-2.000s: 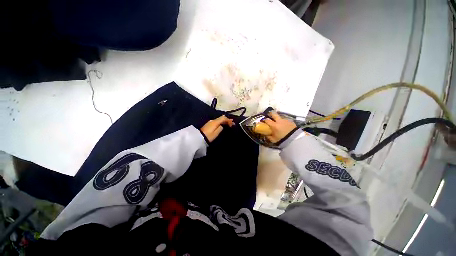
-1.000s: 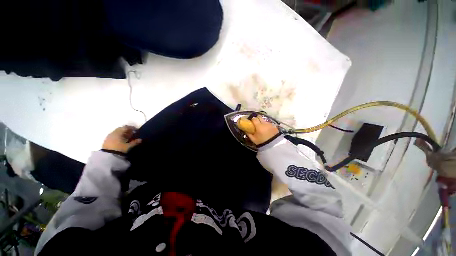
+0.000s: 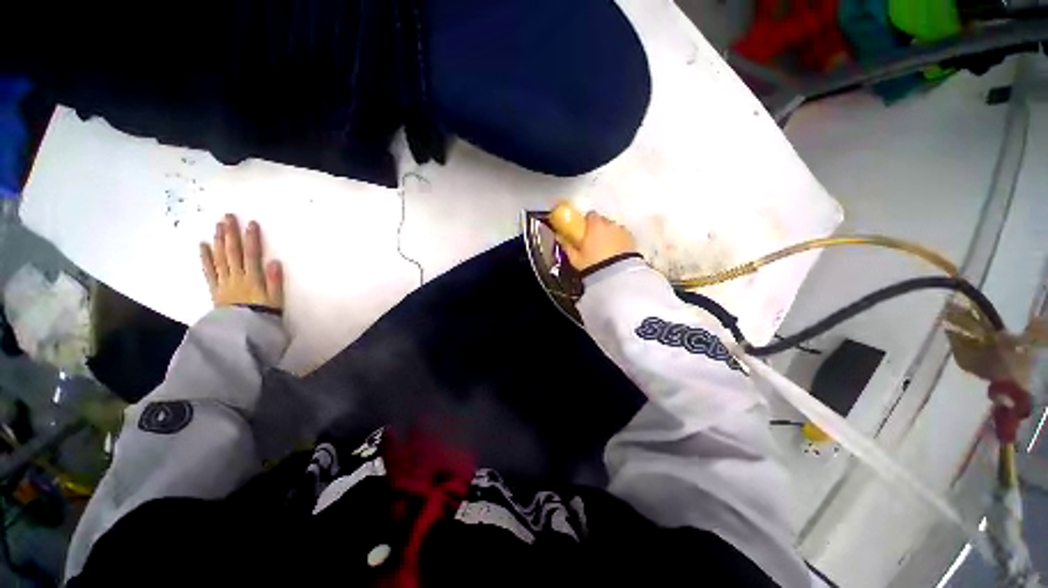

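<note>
The dark shorts (image 3: pixel 460 345) lie on the white table cover (image 3: pixel 333 247) in front of me, partly hidden by my sleeves and body. My right hand (image 3: pixel 600 244) grips the orange-yellow handle of the steam iron (image 3: pixel 549 264). The iron's silver body is at the upper right edge of the shorts, its tip pointing up and left. My left hand (image 3: pixel 241 267) lies palm down on the white cover, left of the shorts, fingers spread and holding nothing.
A dark stack of garments (image 3: pixel 253 86) and a navy padded board (image 3: pixel 534 86) are at the top. A yellow steam hose (image 3: pixel 850 240) and black cable (image 3: pixel 862 306) run right. A black-and-white box (image 3: pixel 848 377) sits on the right ledge. Colourful cloth (image 3: pixel 793 29) is at upper right.
My left hand has gone from the shorts' waist to their left edge, then onto the bare cover. The iron has moved towards the shorts' upper edge. The view has shifted left.
</note>
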